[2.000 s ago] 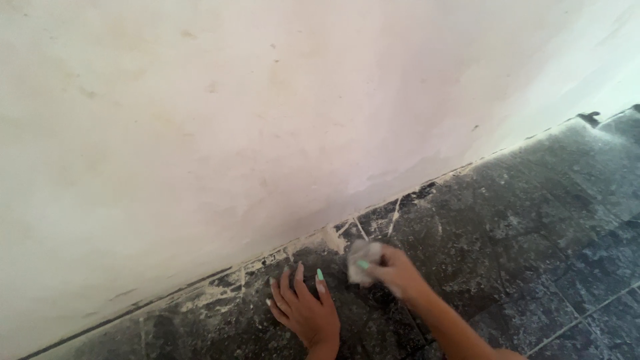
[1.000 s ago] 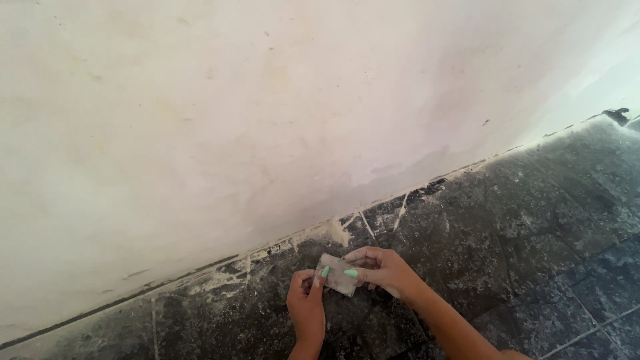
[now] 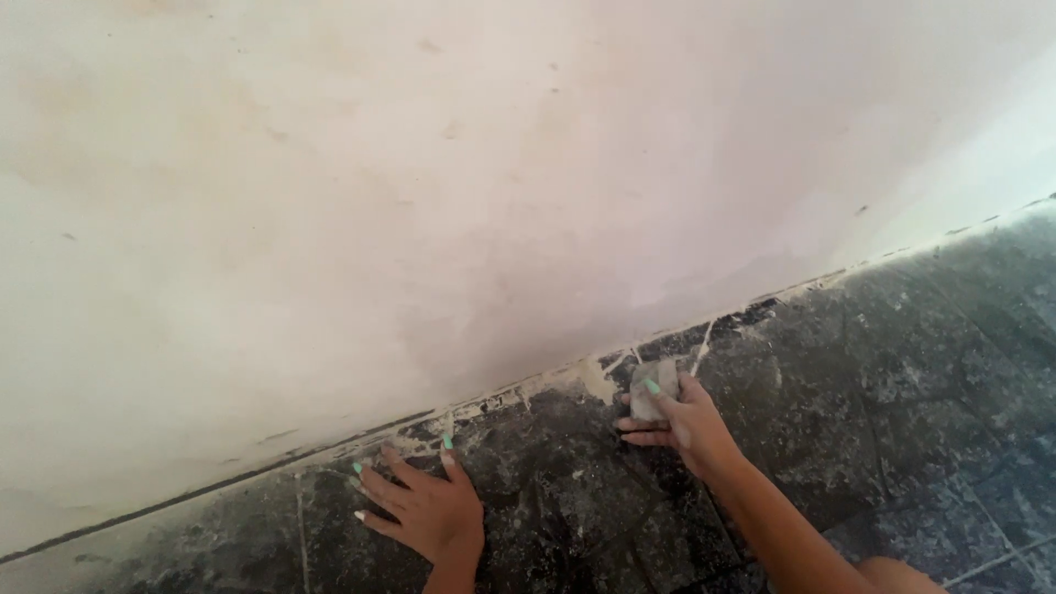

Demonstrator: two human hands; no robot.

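Note:
My right hand (image 3: 681, 425) grips a small greyish-white pad (image 3: 653, 389), perhaps a folded piece of sandpaper or a cloth, between thumb and fingers, just above the dark floor beside the wall's foot. My left hand (image 3: 422, 499) has its fingers spread over the dusty dark tiles, near the wall's base, with nothing in it. Whether its palm touches the floor cannot be told. Whitish residue (image 3: 592, 381) marks the floor edge between the two hands.
A pale plastered wall (image 3: 495, 206) with small dark specks fills the upper view. Along its foot runs a narrow gap. Dark stone-look floor tiles (image 3: 825, 412) with light grout lines and white dust extend to the right. A bare knee or leg (image 3: 899, 575) shows at the bottom right.
One second ago both hands held the pad together. My left hand has let go and moved left with fingers spread; my right hand keeps the pad, now nearer the wall's foot.

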